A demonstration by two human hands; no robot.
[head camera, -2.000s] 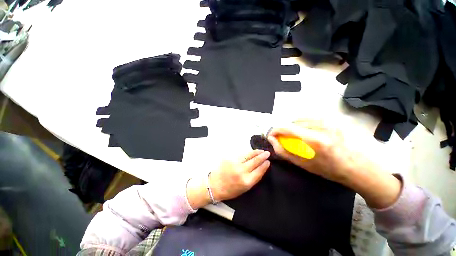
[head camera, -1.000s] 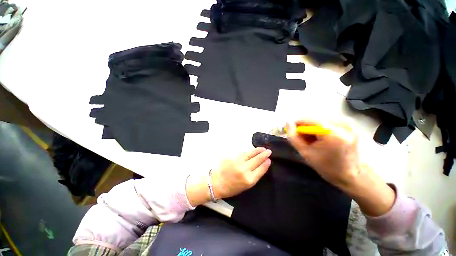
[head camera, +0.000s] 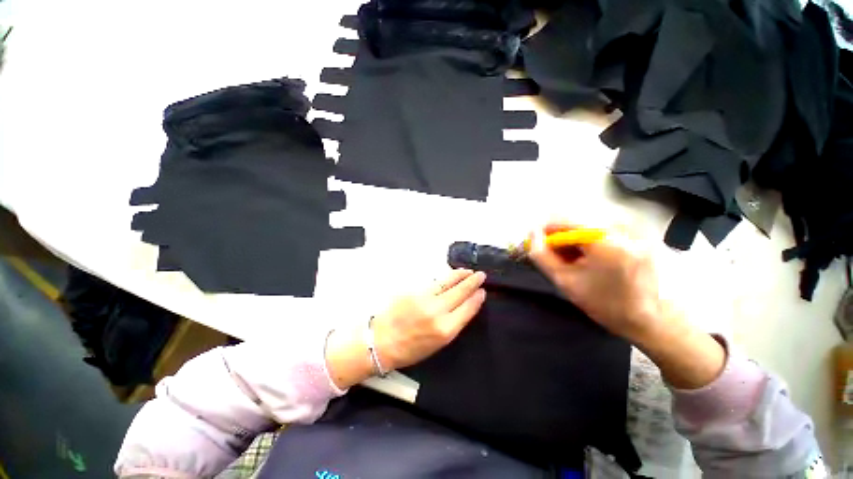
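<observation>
A black panel (head camera: 542,365) lies on the white table in front of me, its top edge turned up in a narrow band (head camera: 486,257) with a wet-looking sheen at its left end. My left hand (head camera: 421,327) lies flat on the panel with its fingertips just below the band, pressing it down. My right hand (head camera: 603,281) holds a brush with a yellow handle (head camera: 578,238); its tip touches the band, and the bristles are mostly hidden by my fingers.
A stack of tabbed black panels (head camera: 248,206) lies at left, another (head camera: 421,122) at top centre, both with raised glossy bands. A large heap of loose black pieces (head camera: 692,103) fills the upper right. An amber bottle (head camera: 845,374) is cut off at the right edge.
The brush has moved from the band's left end rightward along it, its handle now lying flatter. More of the band shows a sheen. My left hand stays on the panel. The view has shifted slightly.
</observation>
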